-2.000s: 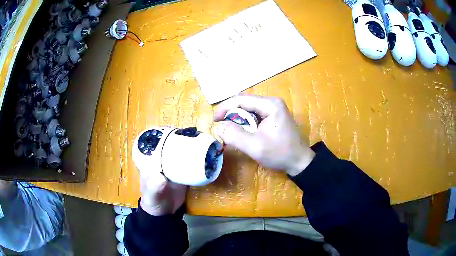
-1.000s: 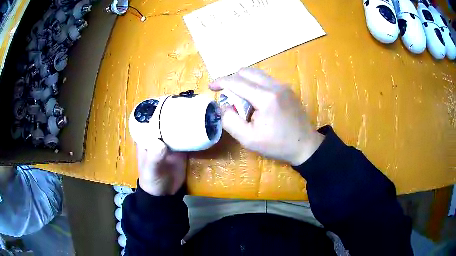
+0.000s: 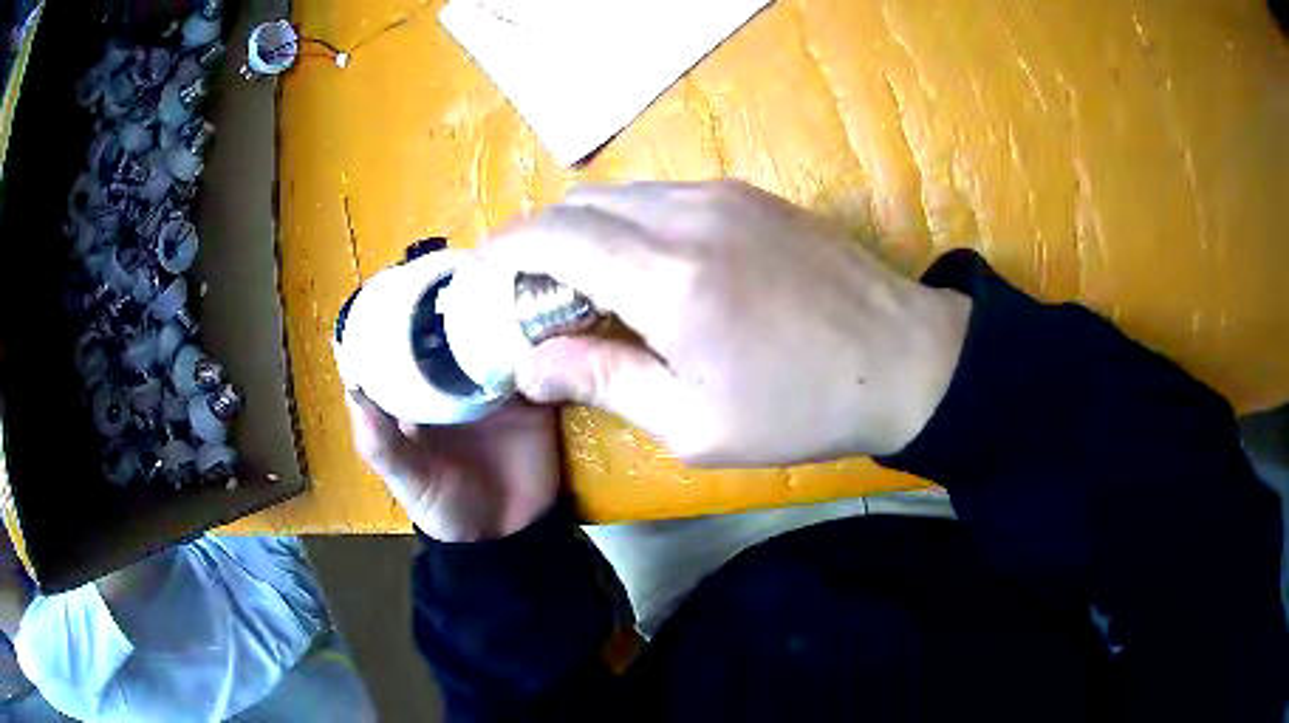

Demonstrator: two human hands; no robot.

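Note:
A white camera body [image 3: 389, 346] is held over the table's front edge, its dark open end turned right and towards me. My left hand [image 3: 474, 459] holds it from below. My right hand [image 3: 735, 325] grips a lamp base [image 3: 549, 307] with a silver threaded end between thumb and fingers. The white collar of the base is at the open end of the body, tilted, with a dark gap showing on its left. The wires are hidden.
An open carton [image 3: 248, 283] of heaped lamp bases stands at left. A loose lamp base [image 3: 272, 48] with a wire lies beside it. A white paper sheet [image 3: 594, 64] lies at the back. A person in a light garment [image 3: 184, 629] is at lower left.
My right hand has moved left and brought the lamp base to the body's open end. The body has turned so its opening faces me more. The view has shifted, and the finished cameras are out of it.

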